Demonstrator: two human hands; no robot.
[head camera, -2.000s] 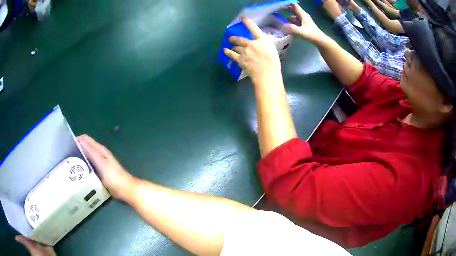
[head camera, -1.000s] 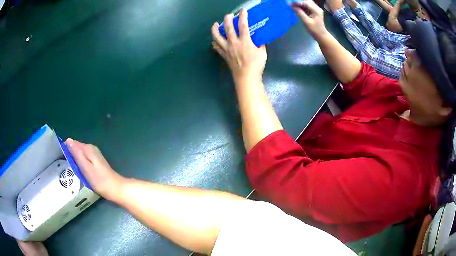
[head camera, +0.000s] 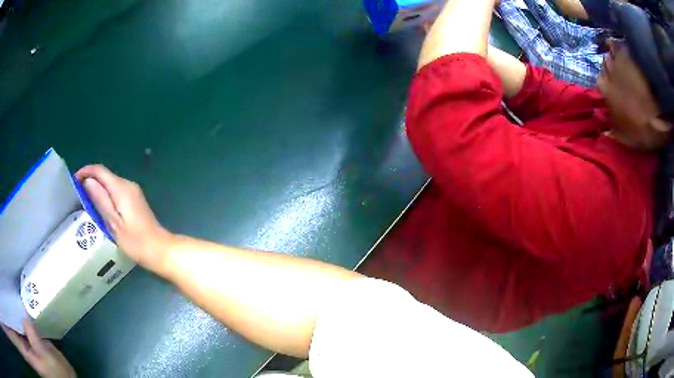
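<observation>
An open retail box (head camera: 81, 295) stands at the left edge of the view, its lid (head camera: 37, 193) raised, white inside with a blue edge. A white unit (head camera: 60, 258) with a round slotted grille at each end lies in it. My right hand (head camera: 122, 214) grips the box's right end, its fingers at the blue side flap (head camera: 94, 210). My left hand (head camera: 41, 353), partly cut off at the lower left, is at the box's near left end. Part of the lid is cut off by the left edge.
The box is on a glossy dark green tabletop (head camera: 244, 140). A co-worker in a red shirt (head camera: 517, 199) leans at its edge on the right, beside a blue-and-white box (head camera: 403, 16). A plaid sleeve (head camera: 554, 44) shows beyond. A small white bit (head camera: 34, 50) lies far left.
The open box and both my hands have shifted slightly up and left in view. My left hand's fingers now show at the box. The co-worker's arm and blue box have moved up and away.
</observation>
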